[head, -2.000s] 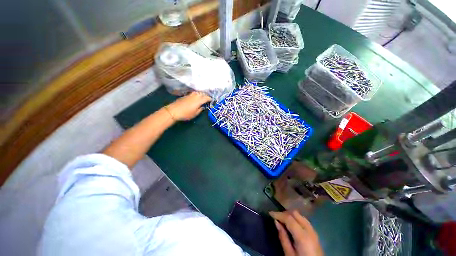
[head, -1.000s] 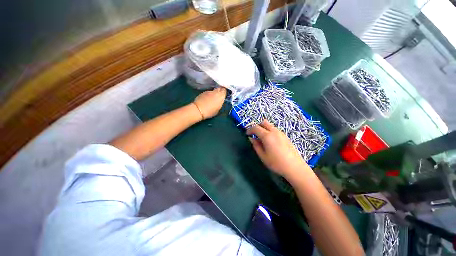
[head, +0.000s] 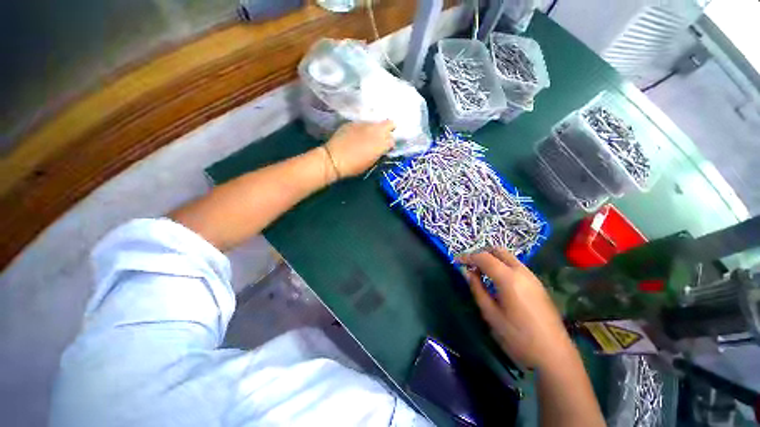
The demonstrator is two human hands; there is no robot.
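Note:
A blue tray (head: 417,223) heaped with thin silvery metal pins (head: 467,196) lies on the dark green bench. My right hand (head: 518,308) is at the tray's near right corner, fingertips at the edge of the heap; whether a pin is between them cannot be told. My left hand (head: 360,148) is at the tray's far left, its fingers against the crumpled clear plastic bag (head: 383,100); what the fingers hold is hidden.
A smartphone (head: 458,385) lies near the bench edge. The green press with a warning label (head: 618,335) is at right, a red bin (head: 604,238) behind it. Clear boxes of pins stand behind the tray (head: 468,83), at right (head: 596,154) and beside the press (head: 640,396).
My right hand has come from beside the phone to the tray, then along it to the near right corner. My left hand has moved slightly up against the bag.

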